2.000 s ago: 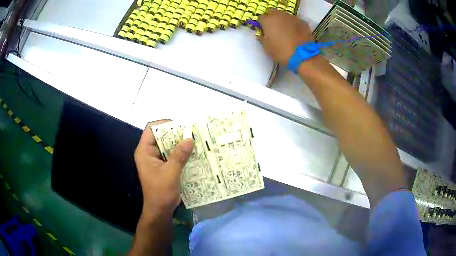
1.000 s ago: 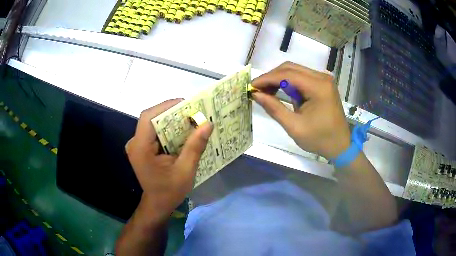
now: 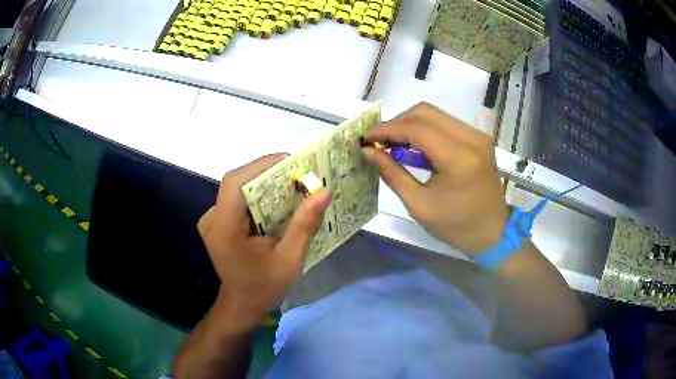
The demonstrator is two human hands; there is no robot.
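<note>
My left hand (image 3: pixel 270 229) grips a cream printed circuit board (image 3: pixel 348 181) by its left part, holding it tilted above the bench's front edge. A yellow component (image 3: pixel 310 183) with a pale top sits on the board by my left thumb. My right hand (image 3: pixel 452 174) pinches a small yellow component (image 3: pixel 373 144) between thumb and forefinger at the board's upper right; the fingers hide most of it. A purple pen-like item (image 3: pixel 410 157) is tucked in the same hand. A blue wrist strap (image 3: pixel 508 238) is on my right wrist.
Yellow components (image 3: pixel 278 16) lie in rows at the back. Upright boards (image 3: pixel 482 33) stand in a rack at back right. A dark component tray (image 3: pixel 600 122) is at right, with a populated board (image 3: pixel 637 263) below it. A black bin (image 3: pixel 148 237) is at lower left.
My right hand came from the yellow rows to the board with a yellow component, then shifted slightly inward over the board. The board turned from nearly flat to tilted. A yellow component now shows by my left thumb.
</note>
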